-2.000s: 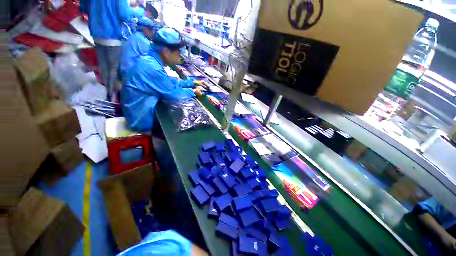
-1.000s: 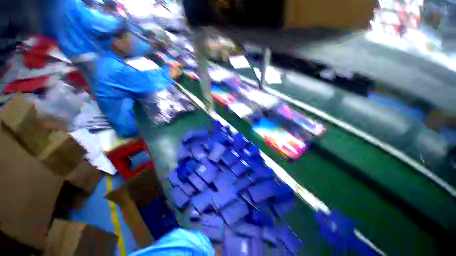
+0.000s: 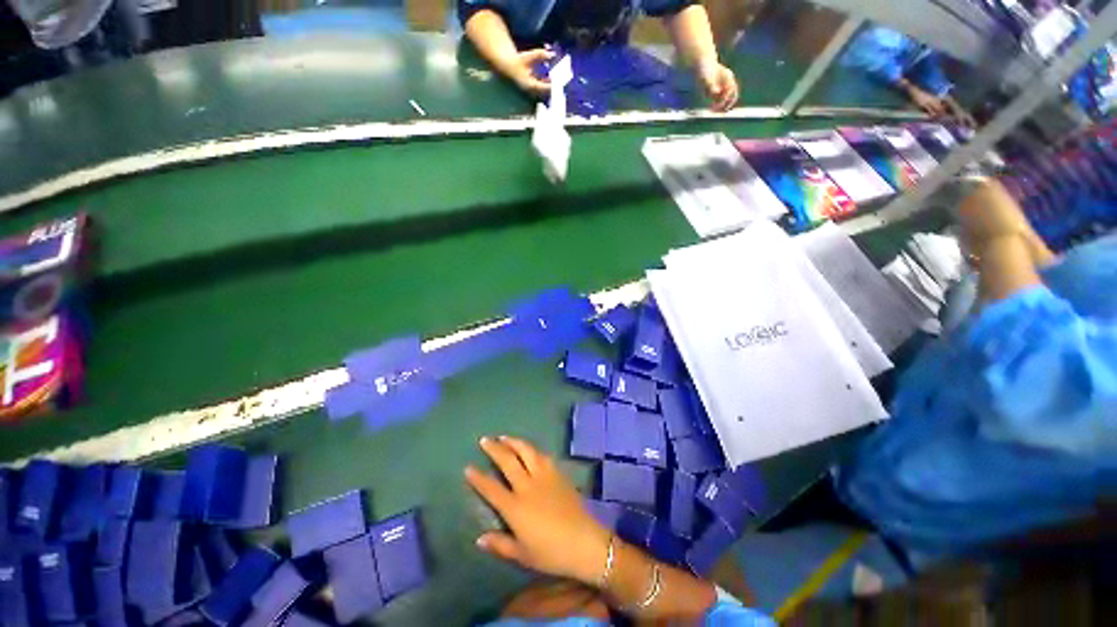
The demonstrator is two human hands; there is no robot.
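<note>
My right hand [image 3: 539, 508] is palm down over the dark green bench, fingers apart and empty, between two groups of small dark blue cartons. One group [image 3: 153, 539] is at lower left, the other [image 3: 631, 429] to its right. Two flat dark blue carton blanks [image 3: 390, 382] lie across the bench's pale edge rail beyond the hand. Skin and a blue sleeve show at the bottom edge below the hand. They may be my left arm, but no left hand is visible.
White sheets marked LOGIC [image 3: 759, 337] overlap the right-hand cartons. The green conveyor [image 3: 306, 251] carries a printed box [image 3: 43, 319] at far left and open trays [image 3: 710, 178] at right. A person opposite [image 3: 588, 25] handles blue and white pieces. A blue-sleeved person [image 3: 1004, 404] is close at right.
The view has swung round to the bench and the people opposite and at right. My right hand now shows over the bench. The overhead brown carton and the floor boxes have left the picture.
</note>
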